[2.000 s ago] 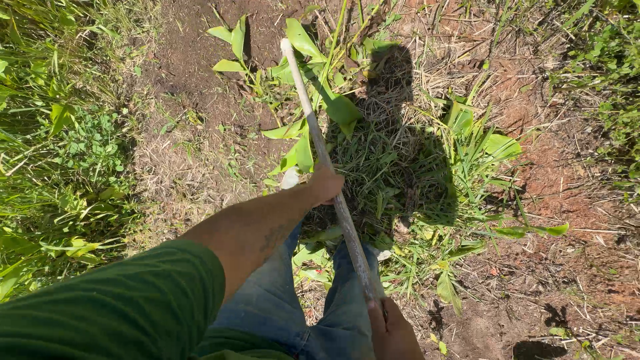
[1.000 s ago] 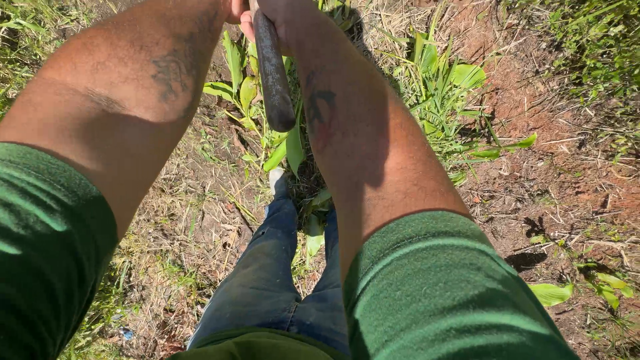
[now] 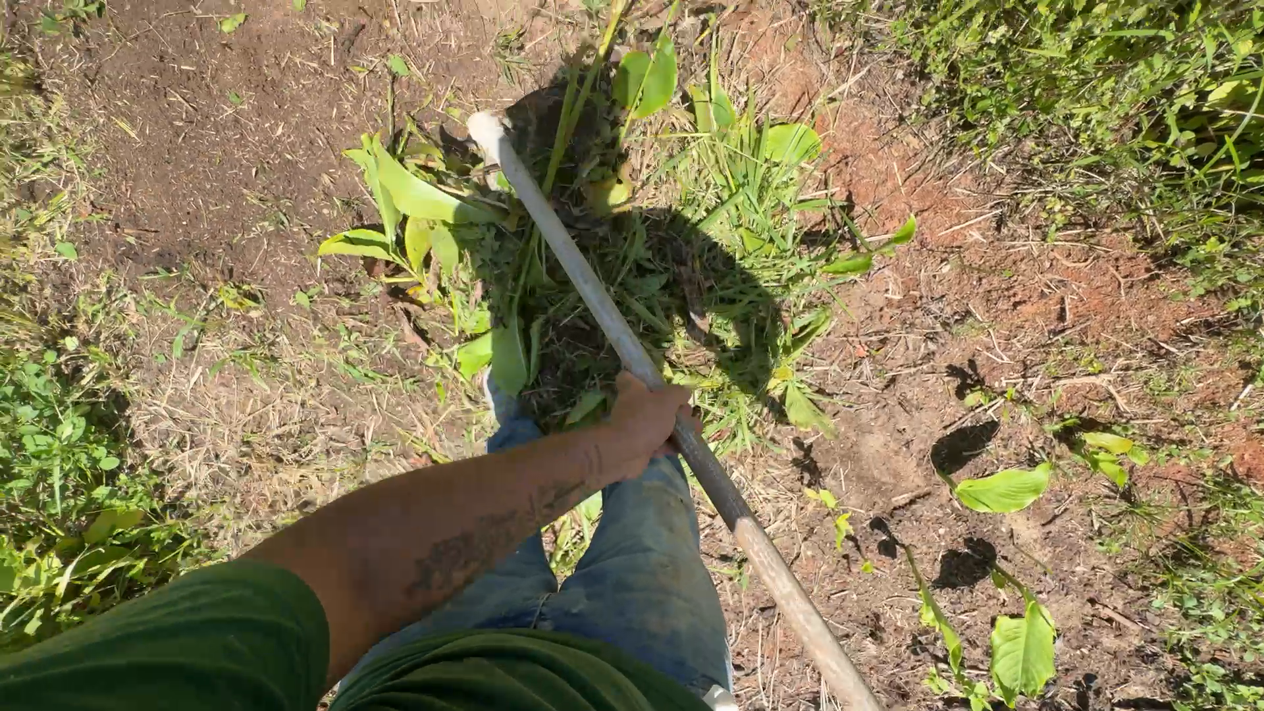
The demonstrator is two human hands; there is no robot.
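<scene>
My left hand is closed around the middle of a long wooden tool handle. The handle slants from the upper middle to the bottom edge, right of my legs. Its pale upper end lies over the broad-leaved plants, and no tool head can be made out there. My right hand is not in view. Beneath the handle, cut grass and leaves are heaped in front of my feet, partly in my shadow. A broad-leaved plant stands just left of the handle's upper end.
Small leafy plants grow from bare soil at the lower right. Dense green growth borders the upper right, and more weeds line the left edge. Dry clippings cover the ground left of my legs.
A second ago both arms reached forward with the handle between them. Now only my left arm shows, lower in view, and the handle lies slanted across the view again.
</scene>
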